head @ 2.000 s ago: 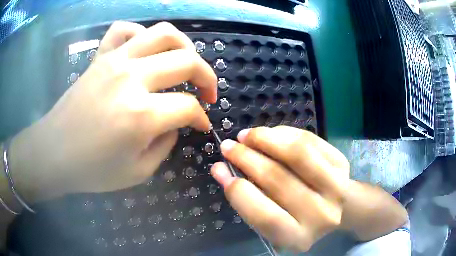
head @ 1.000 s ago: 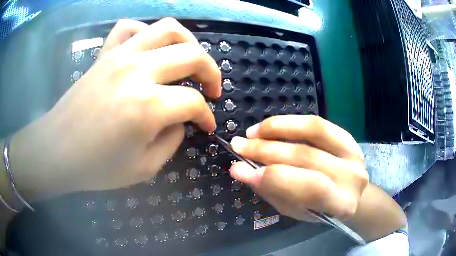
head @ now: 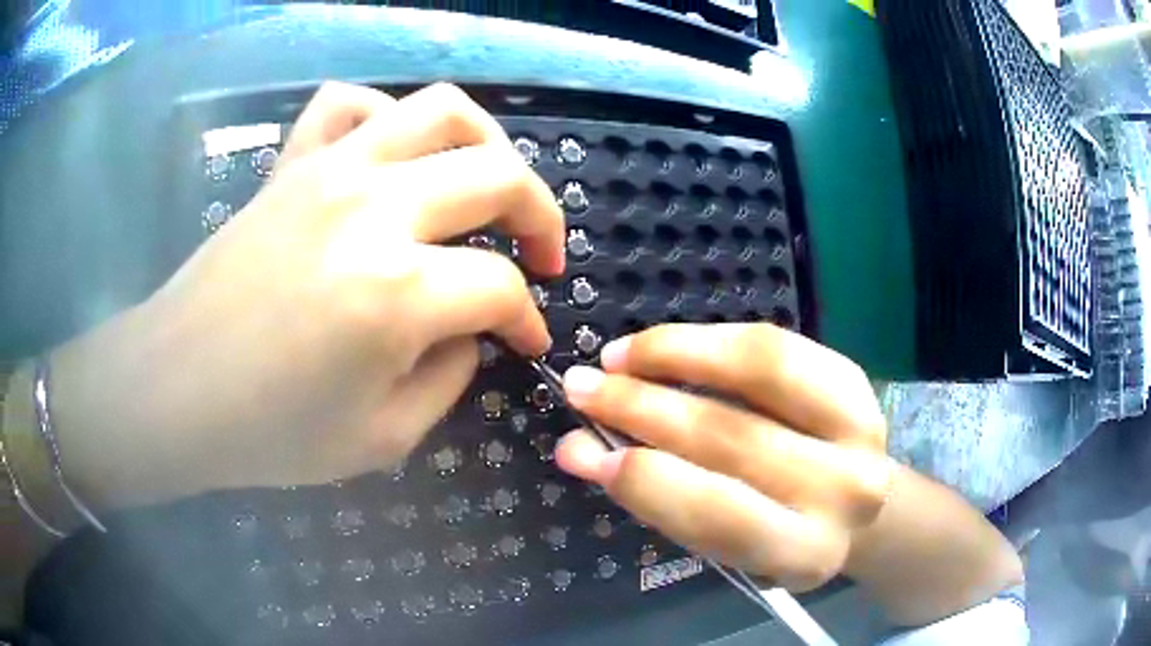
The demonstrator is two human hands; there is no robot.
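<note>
A black component tray lies in front of me, its left and lower pockets filled with small round components; pockets at upper right are empty. My left hand is over the tray, fingers curled, index fingertip down at a pocket near the tray's middle. Whether it touches a component there is hidden. My right hand holds metal tweezers between thumb and fingers. The tweezer tip meets the left index fingertip. The tweezers' rear end shows below my right hand.
Stacked black trays stand at the right on the green mat. Clear plastic packaging is at the right edge. Another black tray is cut off at the top. White labels show at the tray's upper left and lower right.
The tray and left hand sit slightly lower in view. Compared with a second ago, my right hand is lower and further left, with the tweezers steeper. The tweezer tip stays by the left index fingertip.
</note>
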